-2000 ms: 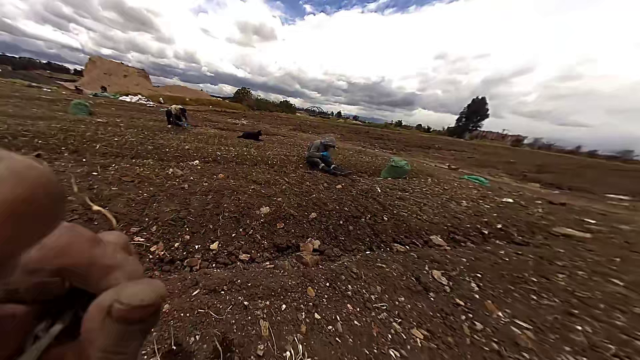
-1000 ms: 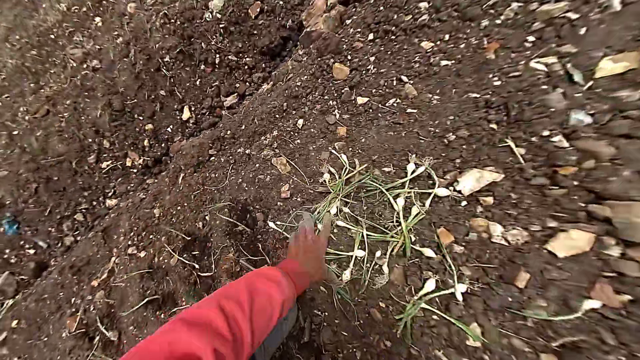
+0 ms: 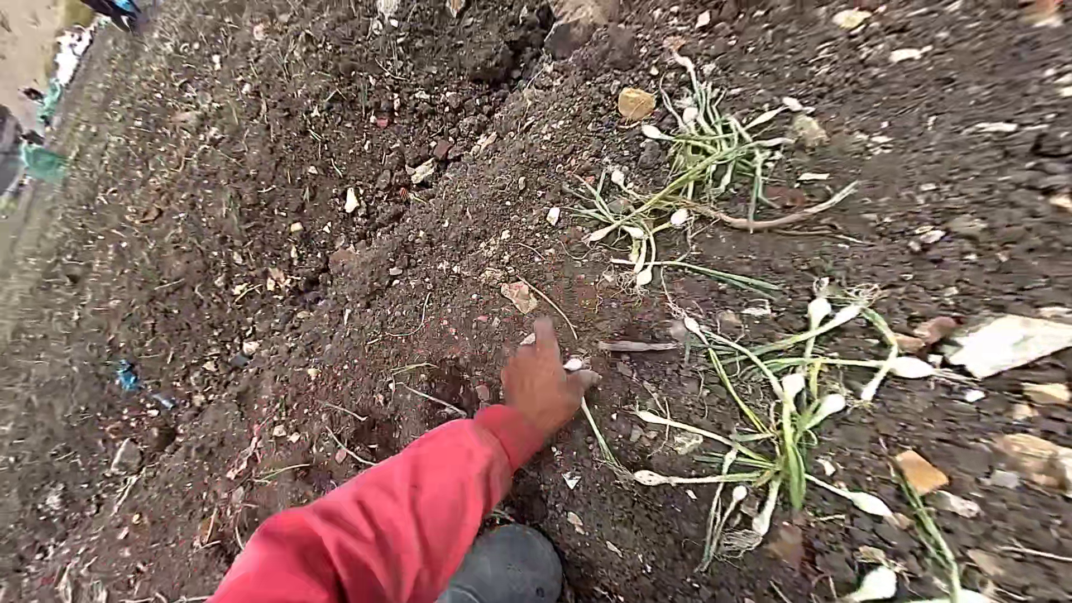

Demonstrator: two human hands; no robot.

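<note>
My left hand [image 3: 543, 381], in a red sleeve, is low over dark soil, its index finger and thumb apart. A small bulb onion plant [image 3: 574, 364] shows between them, its green stem trailing out below the thumb; whether I grip it cannot be made out. To the right lies a loose spread of pulled onion plants [image 3: 787, 435] with white bulbs, roots and green leaves. Farther up is another tangled heap of onion plants [image 3: 712, 151]. A single white onion bulb [image 3: 875, 584] is at the bottom right. My right hand is out of view.
A dark rubber boot [image 3: 507, 569] stands just below my sleeve. A pale flat stone [image 3: 1009, 343] and an orange-brown stone [image 3: 919, 471] lie at the right, a yellowish stone [image 3: 636, 104] near the upper heap. Blue scrap [image 3: 127, 375] lies left; green material [image 3: 42, 162] is at the upper left.
The view has swung down from the open field to the ground. Since one second ago, my left hand has gone from the edge of the onion plants to bare soil left of them.
</note>
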